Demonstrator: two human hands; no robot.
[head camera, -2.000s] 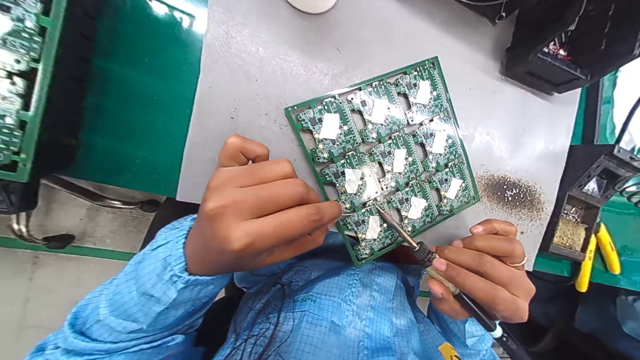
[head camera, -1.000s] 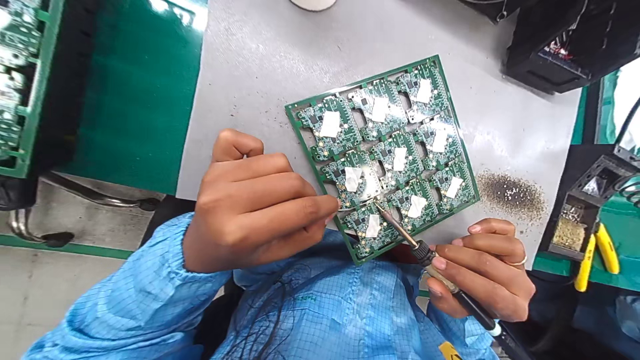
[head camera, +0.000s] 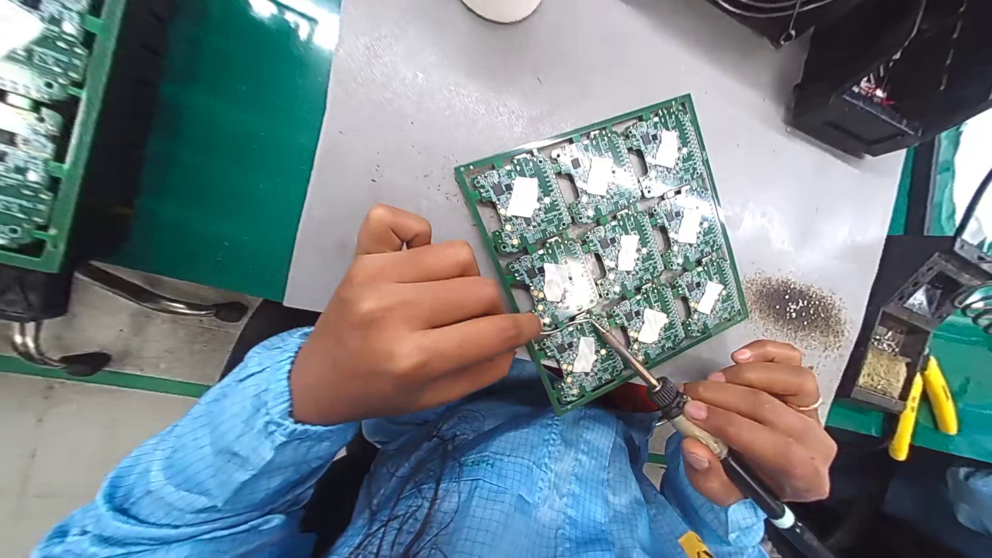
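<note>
A green panel of several joined circuit boards (head camera: 628, 252), with white stickers on the boards, lies tilted on the grey mat. My right hand (head camera: 756, 422) holds a soldering iron (head camera: 666, 399) by its handle; the tip rests at the panel's lower left part, between two boards. From the left, my left hand (head camera: 422, 325) pinches a thin solder wire (head camera: 564, 328) between thumb and finger. The wire's end is close beside the iron's tip; whether they touch cannot be told. The left thumb is mostly hidden.
A grey mat (head camera: 403, 155) covers the bench. Dark and light granules (head camera: 798, 310) lie right of the panel. Yellow-handled pliers (head camera: 939, 395) are beside a metal holder (head camera: 883, 372) at the right. Another board panel (head camera: 70, 178) stands at the left, a black box (head camera: 876, 85) at upper right.
</note>
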